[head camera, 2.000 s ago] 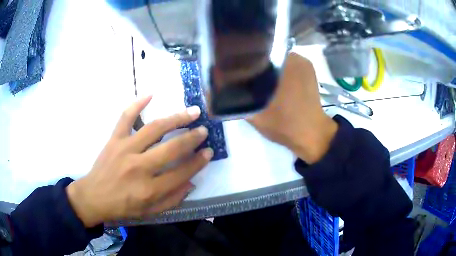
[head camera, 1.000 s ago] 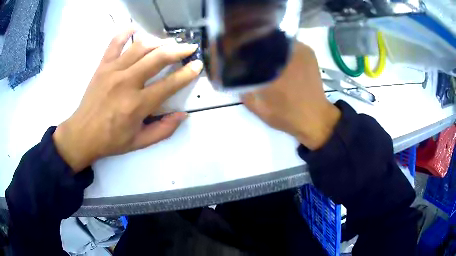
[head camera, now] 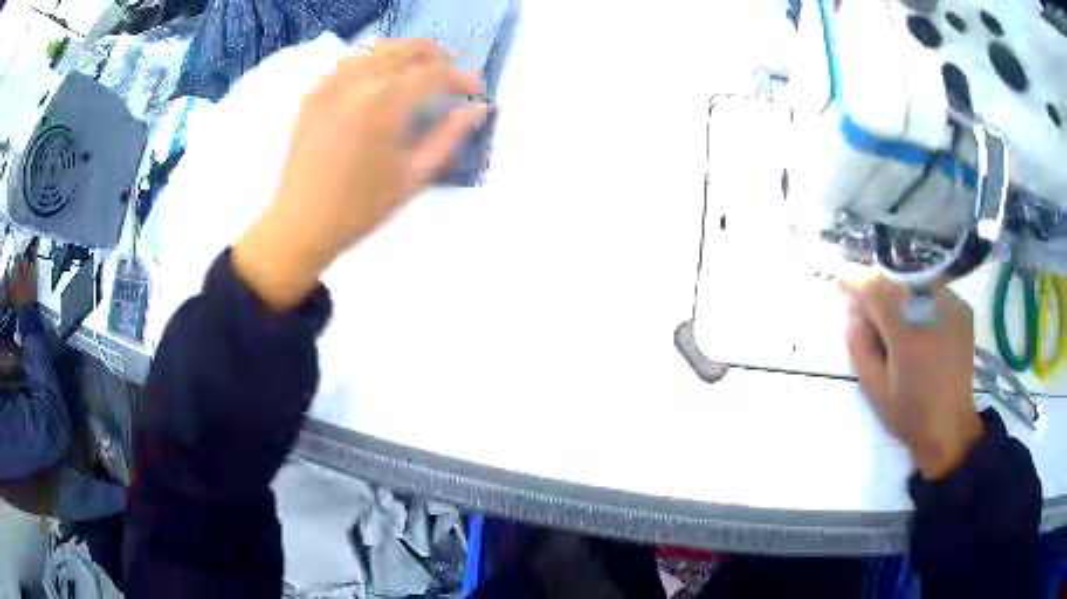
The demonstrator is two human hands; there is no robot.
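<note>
My left hand [head camera: 363, 146] is blurred, its thumb and fingers at the near end of a stack of grey-blue cloth pieces [head camera: 451, 35] at the back left. A dark piece end [head camera: 468, 158] shows beside the fingers; whether they grip it is unclear. My right hand [head camera: 919, 363] is at the needle area [head camera: 907, 248] of the white sewing machine [head camera: 895, 140]. Its fingertips are partly behind the machine parts, and no cloth shows in it.
Scissors with green and yellow handles [head camera: 1016, 316] lie right of my right hand, with silver metal snips [head camera: 1012, 392] below. An edge ruler [head camera: 585, 509] runs along the table front. A grey round-grilled device [head camera: 70, 164] and another person's sleeve [head camera: 35, 410] are at left. Grey cloth [head camera: 351, 527] lies below.
The view has turned left. My left hand has left the needle area and reached to the cloth stack. The tweed strip under the needle no longer shows. My right hand stays by the machine.
</note>
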